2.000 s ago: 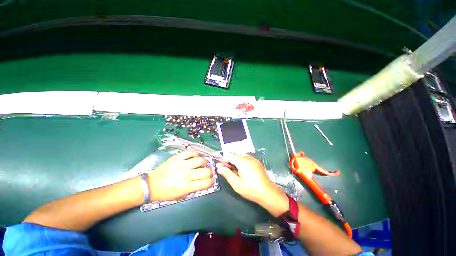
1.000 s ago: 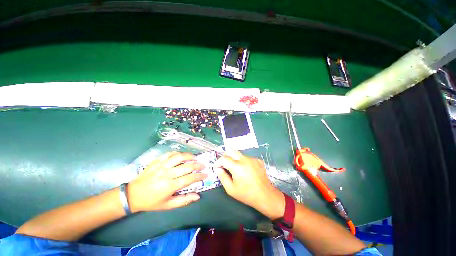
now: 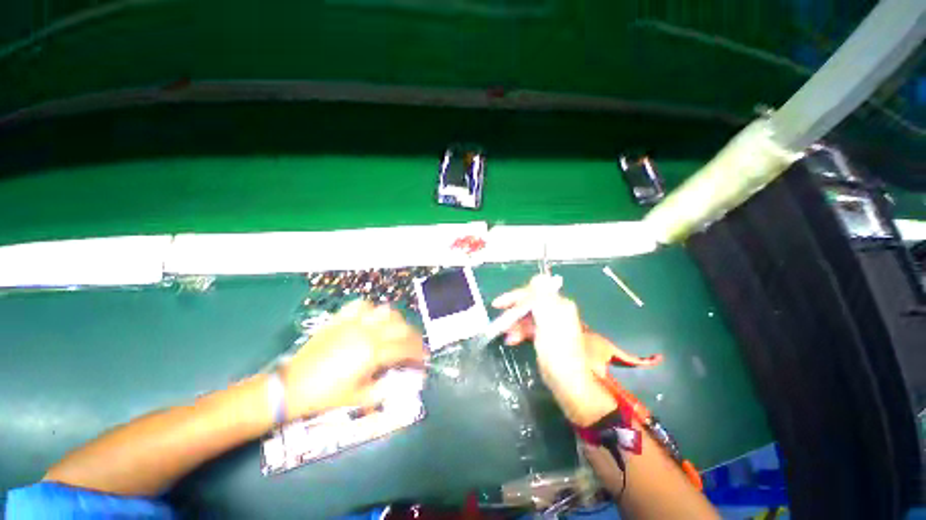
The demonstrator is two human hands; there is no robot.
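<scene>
An open phone unit [image 3: 340, 435], silver-white with a dark edge, lies tilted on the green mat. My left hand [image 3: 353, 355] is curled over its upper right part and holds it; the hand hides that part. My right hand [image 3: 553, 330] is off the phone, raised over the air blow gun. A thin pale item [image 3: 505, 323], blurred, sticks out from its fingers to the lower left; whether it is tweezers or a film strip cannot be told. A heap of small dark red and gold components [image 3: 355, 287] lies behind my left hand.
White pad with dark square [image 3: 467, 327] between my hands. Orange air blow gun [image 3: 632, 406] partly under my right forearm. Clear film scraps [image 3: 513, 391], pale stick [image 3: 622, 286], white rail [image 3: 325, 250] with red bits [image 3: 468, 244]. Two phones [image 3: 461, 179] on the belt. Black foam trays [image 3: 802, 335] at right.
My right hand has left the phone and moved right, over the blow gun, with the pale item in its fingers. My left hand has shifted and its fingers have curled; more of the phone shows.
</scene>
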